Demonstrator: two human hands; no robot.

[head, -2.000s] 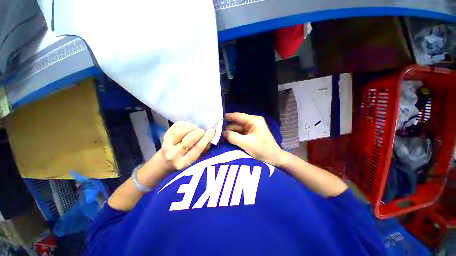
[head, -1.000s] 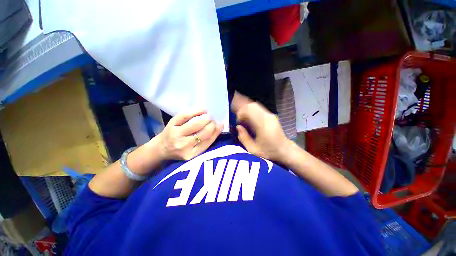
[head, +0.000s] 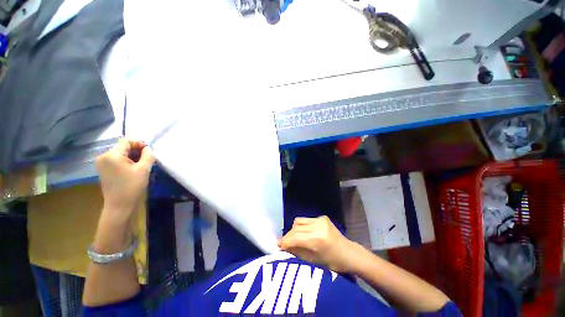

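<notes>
A large white panel [head: 204,124] lies over the sewing table and hangs over its front edge towards my body. My left hand [head: 127,162] pinches its left edge at the table's front. My right hand [head: 313,238] pinches its lower corner close to my shirt. Dark grey panels [head: 52,80] lie on the table at the left. Scissors or snips [head: 396,38] with a dark handle lie on the table right of the machine parts [head: 267,8], which show only at the top edge.
The table's ruler-marked front edge [head: 372,121] runs across. A red crate [head: 482,235] with white cloth and plastic stands at the lower right. A yellow-brown cardboard sheet [head: 62,229] is at the lower left. A white board or box [head: 390,213] lies below the table.
The view has tilted up to show more table. My left hand has moved from the lower corner up and left to the panel's left edge. My right hand now grips the lower corner.
</notes>
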